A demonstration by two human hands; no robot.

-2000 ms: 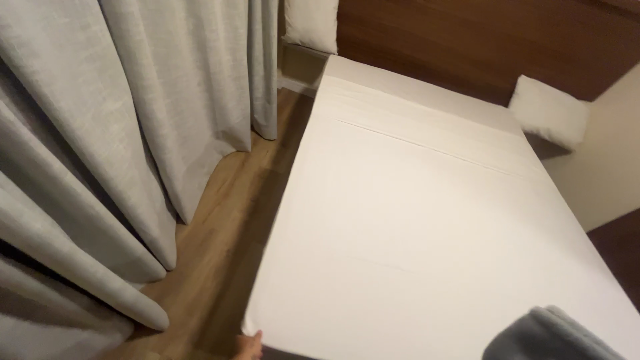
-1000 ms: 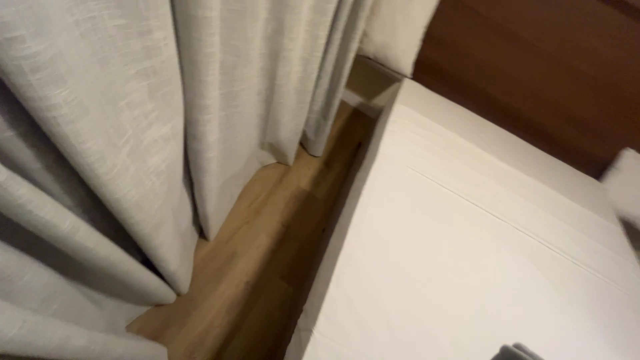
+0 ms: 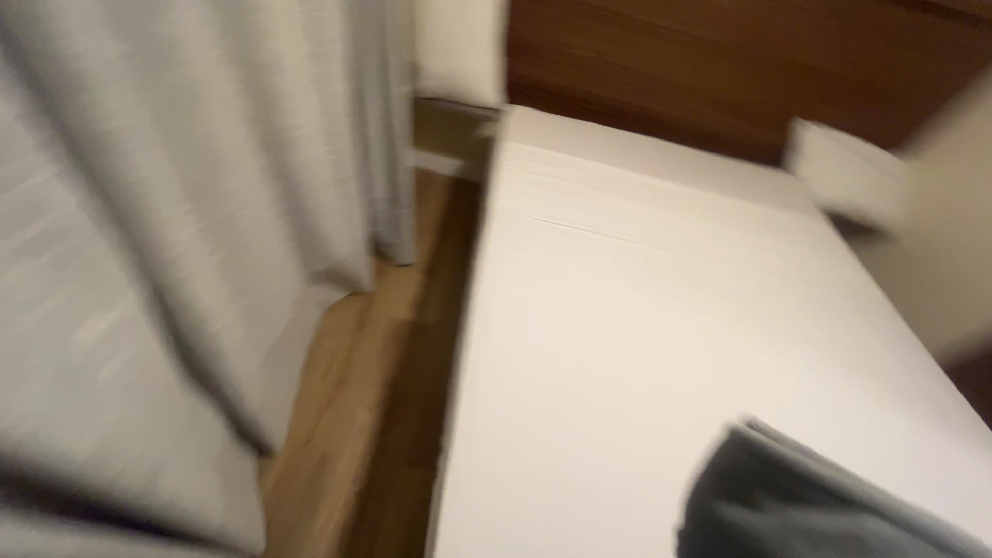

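Note:
Neither my left hand nor my right hand shows in the head view. A mattress with a fitted white sheet [image 3: 635, 333] fills the middle and right, with a few shallow creases near its far end. On its near right part lies a dark grey folded cloth [image 3: 790, 496], cut off by the frame's bottom edge; whether a hand touches it is hidden.
Long light grey curtains [image 3: 194, 194] hang at the left down to the wooden floor [image 3: 349, 387], a narrow strip beside the bed. A brown wooden headboard [image 3: 697, 70] stands behind. White pillows are at the far left [image 3: 461, 54] and far right [image 3: 849, 174].
Two seconds ago a hand touched the mattress's near left corner; it is out of view now. The view swung toward the curtains and back.

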